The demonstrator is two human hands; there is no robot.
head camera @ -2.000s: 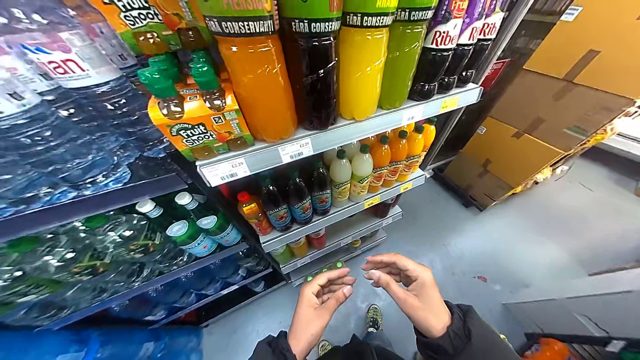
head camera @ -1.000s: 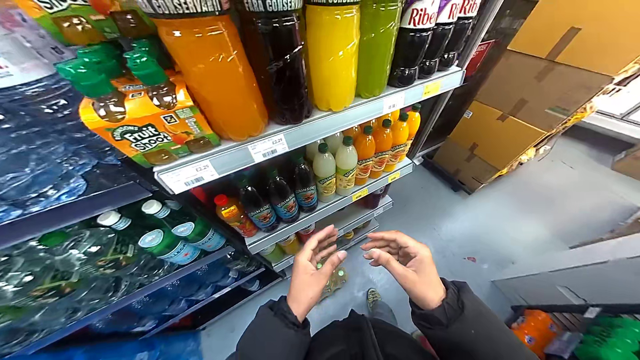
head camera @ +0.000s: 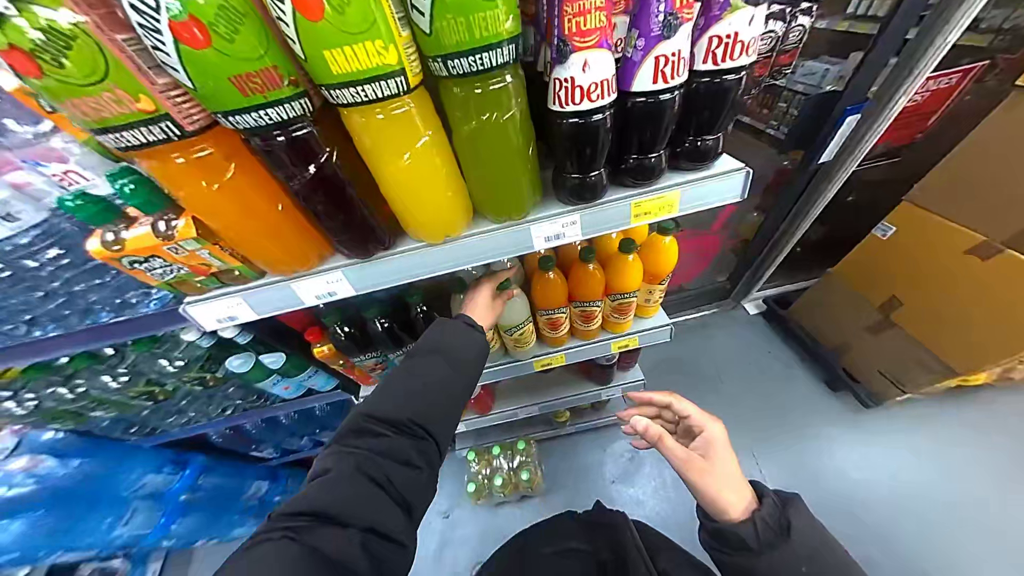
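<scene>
My left hand [head camera: 486, 301] reaches onto the second shelf, its fingers around the top of a pale Robinsons bottle [head camera: 517, 326] with a green cap; whether it grips the bottle is unclear. Just right of it stand orange Robinsons bottles [head camera: 550, 302] in a row. My right hand [head camera: 680, 440] is held in the air over the floor, lower right of the shelves, fingers curled apart and nothing in it. On the upper shelf, above my left hand, are large bottles of yellow drink [head camera: 416, 160], green drink [head camera: 492, 144] and dark Ribena [head camera: 580, 152].
Below the shelves, a shrink-wrapped pack of bottles [head camera: 504, 472] sits on the grey floor. Cardboard boxes [head camera: 904, 296] are stacked at the right beyond a metal door frame [head camera: 856, 152]. Water bottles [head camera: 64, 264] fill the left side. The upper shelf's edge [head camera: 464, 250] overhangs the second shelf.
My left hand has moved from near my right hand up and forward to the pale bottles on the second shelf. My right hand stays raised and empty. The view has shifted closer to the shelves.
</scene>
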